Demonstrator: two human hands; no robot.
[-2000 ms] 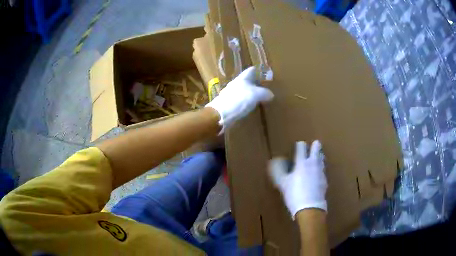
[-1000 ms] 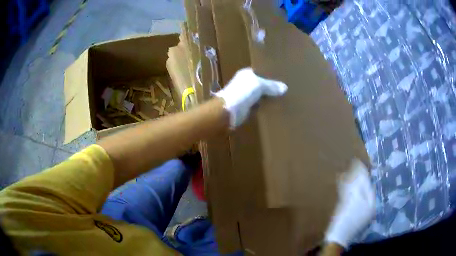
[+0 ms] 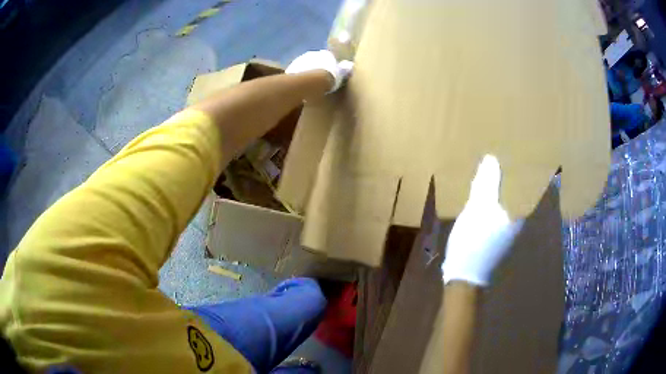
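Observation:
A large brown box blank with slits and rounded flaps is lifted and tilted above the pile of cardboard blanks. My left hand, in a white glove, holds its left edge near a shiny clear strip; the fingertips are partly hidden. My right hand, also gloved, grips its lower edge, with one digit on the face and the other fingers hidden behind. The narrow flaps on the blank's lower left stick out towards me.
An open scrap carton with tan bits stands on the floor at left, partly under my left arm. A scrap piece lies before it. A plastic-wrapped stack stands at right. Something red is beside my knee.
The blank has come up off the pile and tilted. My left hand has moved up and left to its edge. My right hand has moved from the right side to the lower edge.

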